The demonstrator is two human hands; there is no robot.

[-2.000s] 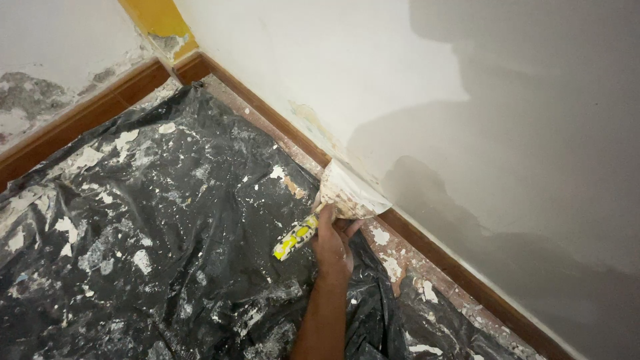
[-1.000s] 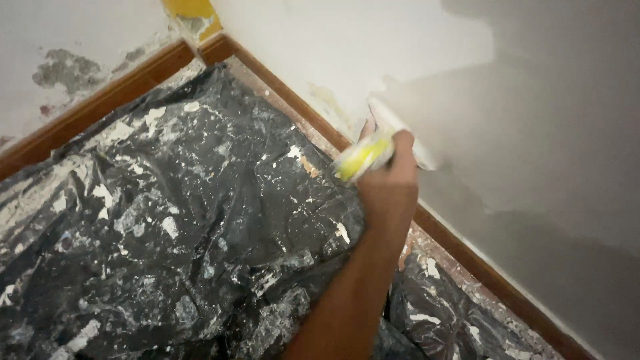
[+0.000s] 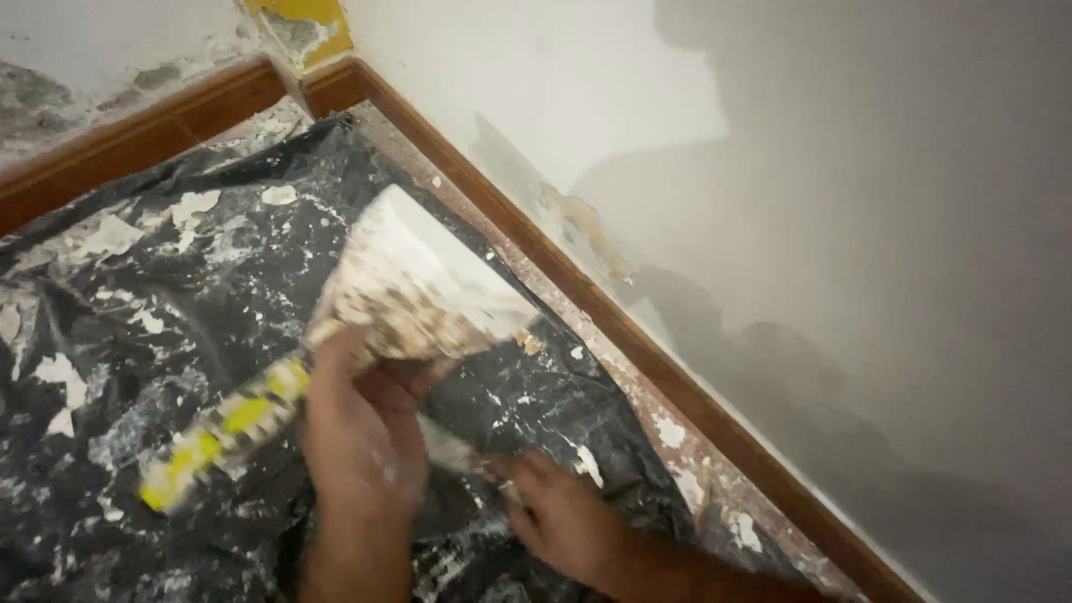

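My left hand [image 3: 364, 435] is closed around the neck of a broad putty knife [image 3: 427, 272]. The blade, smeared with white and brown material, points up and to the right above the plastic sheet. Its yellow and white handle [image 3: 222, 431] sticks out to the lower left. Just right of it, my right hand [image 3: 569, 515] grips a narrow scraper-like tool [image 3: 448, 444]; its tip lies close to my left hand, and whether they touch is unclear. Both hands are blurred. A thin patch of filler [image 3: 515, 163] shows on the right wall.
Black plastic sheeting [image 3: 536, 394] with white flakes and splashes covers much of the floor. Brown skirting [image 3: 636, 347] runs along the right wall [image 3: 804, 209] and the left wall. The corner has a yellow strip [image 3: 331, 25], and the left wall shows crumbled plaster [image 3: 33, 96].
My left hand has brought the broad putty knife away from the right wall, over the sheet. My right hand with the narrow tool has come into view. The grey patch on the wall is newly visible.
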